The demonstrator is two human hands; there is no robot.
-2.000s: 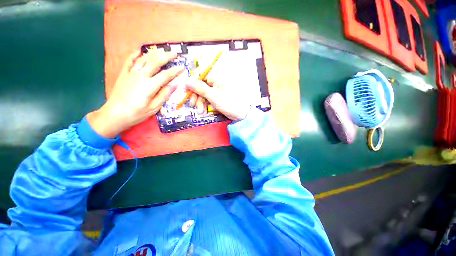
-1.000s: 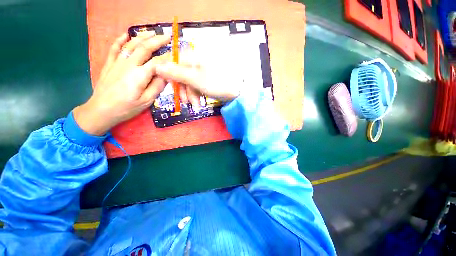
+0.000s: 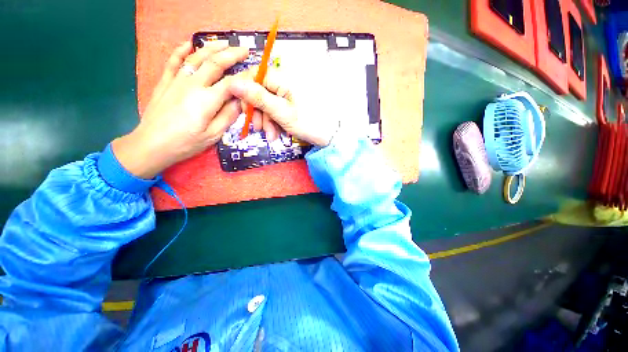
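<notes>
An open tablet (image 3: pixel 317 75) with a black frame lies on a red-orange foam pad (image 3: pixel 403 89). Its white battery block is on the right, its circuit board (image 3: pixel 251 148) on the left. My right hand (image 3: pixel 279 113) holds an orange pry stick (image 3: pixel 264 63) between thumb and fingers over the board, its upper end tilted right and its lower end near the board. My left hand (image 3: pixel 186 110) rests over the tablet's left edge, fingers bent over the board, touching the right hand. The left fingertips are partly hidden, and I cannot tell if they hold anything.
A green bench (image 3: pixel 62 82) carries the pad. To the right are a mauve oblong case (image 3: pixel 472 157), a light-blue fan (image 3: pixel 508 134) and a tape roll (image 3: pixel 514 188). Tablets on red pads (image 3: pixel 530 48) lie at the upper right, with stacked red pads (image 3: pixel 609 165) at the far right.
The orange stick has gone from upright to tilted right at its upper end. Tablet, pad and hands sit slightly right in view, along with a small shift of the whole view.
</notes>
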